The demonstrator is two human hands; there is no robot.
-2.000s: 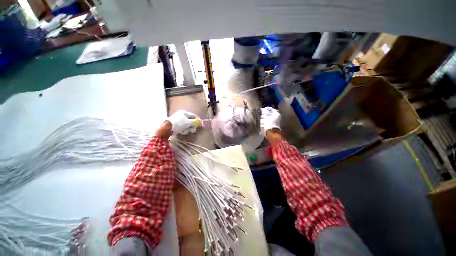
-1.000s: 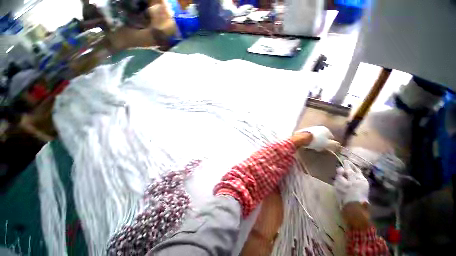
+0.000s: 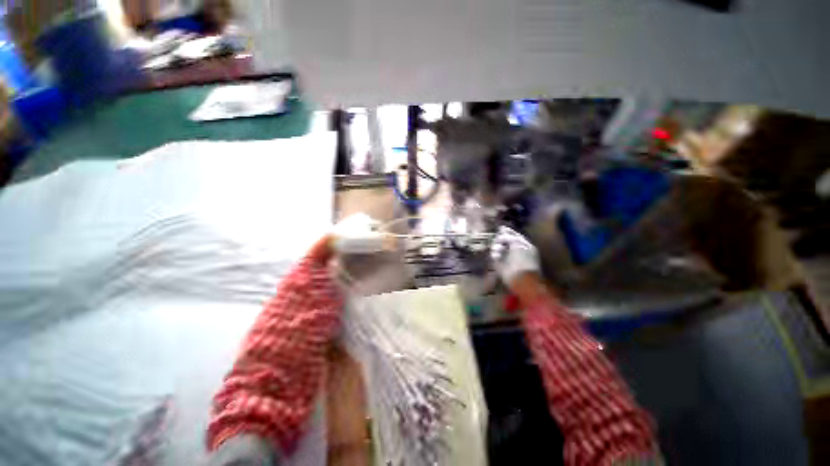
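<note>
My left hand (image 3: 361,233), in a white glove, is at the left side of the machine with thin white cable (image 3: 397,222) coming from its fingers. My right hand (image 3: 516,256), gloved, is at the right side of the round table area; blur hides whether it holds the cable's far end. Between the hands are blurred silver fixtures (image 3: 452,238) under dark work heads (image 3: 478,159). White cables (image 3: 393,369) with dark reddish ends lie on the cream board (image 3: 464,339) nearer to me.
A white sheet (image 3: 264,182) with more cables covers the green bench (image 3: 96,123) at left. A grey cabinet (image 3: 546,50) hangs above. Blue parts (image 3: 628,202) and an open carton (image 3: 760,241) stand right. A red button (image 3: 512,301) shows beside my right wrist.
The view swung left and back to the machine. My hands were close together over the cables one second ago; now they are apart, one on each side of the fixtures.
</note>
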